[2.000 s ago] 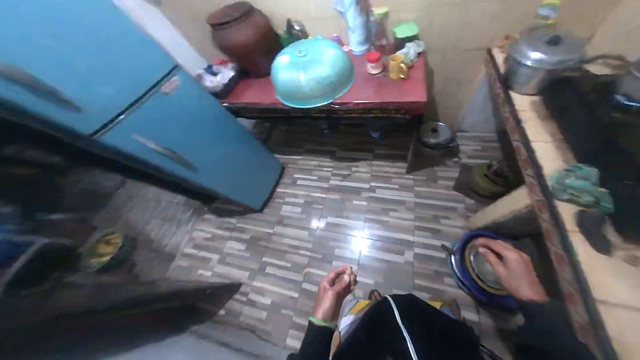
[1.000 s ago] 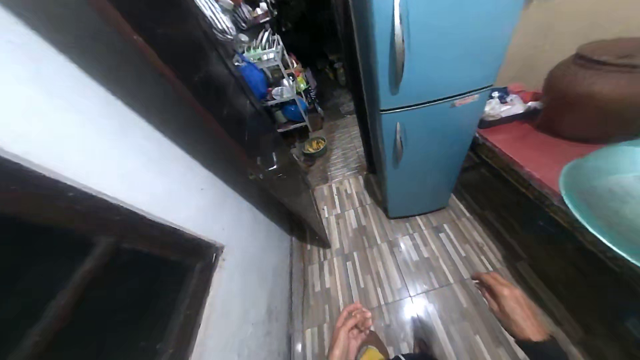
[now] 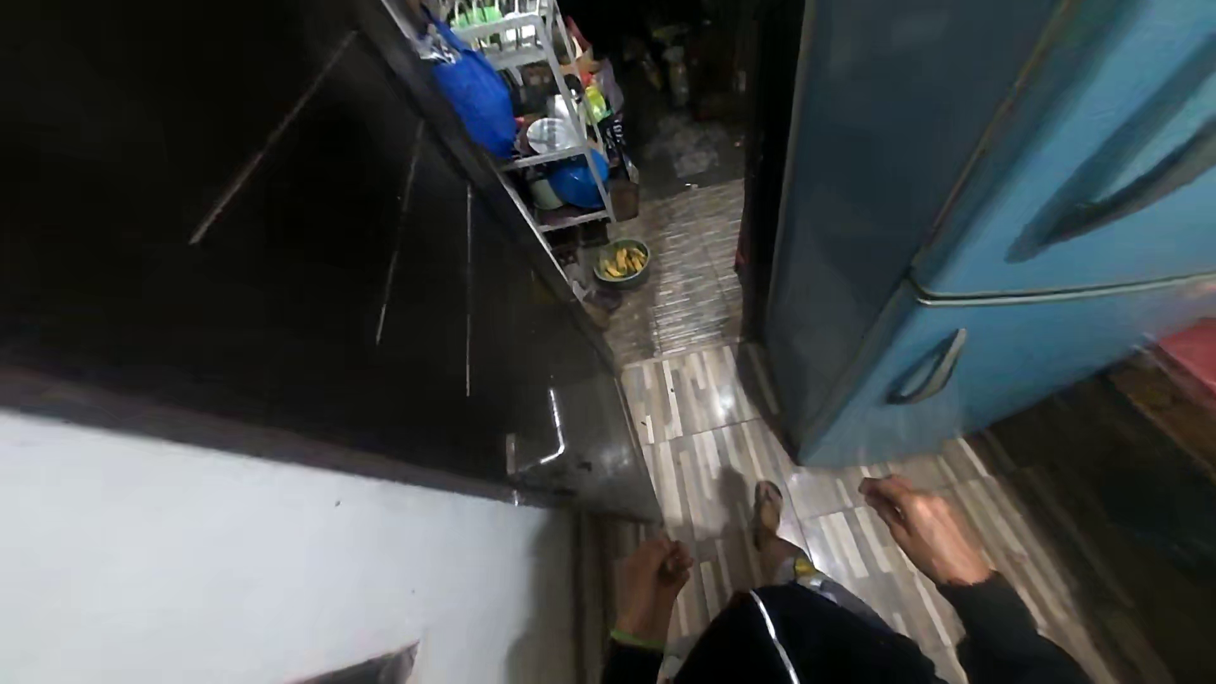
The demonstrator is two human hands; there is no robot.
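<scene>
My left hand (image 3: 652, 589) is at the lower middle, low over the tiled floor by the dark door, with its fingers curled; whether something small lies within them I cannot tell. A green band circles its wrist. My right hand (image 3: 929, 532) hangs in front of the blue refrigerator (image 3: 1026, 361), fingers loosely bent and nothing visible in them. Between the hands show my dark clothing and one foot in a sandal (image 3: 769, 503).
An open dark door (image 3: 361, 285) with a metal handle (image 3: 556, 427) stands left of the doorway. Past it are a metal rack (image 3: 560, 157) holding a blue bag (image 3: 475, 95) and dishes, and a basin of yellow pieces (image 3: 623, 262) on the floor. A white wall (image 3: 285, 560) is lower left.
The view has swung left from the red table and counter to the doorway. My right hand, at a round vessel in a blue basin two seconds ago, is now away from it.
</scene>
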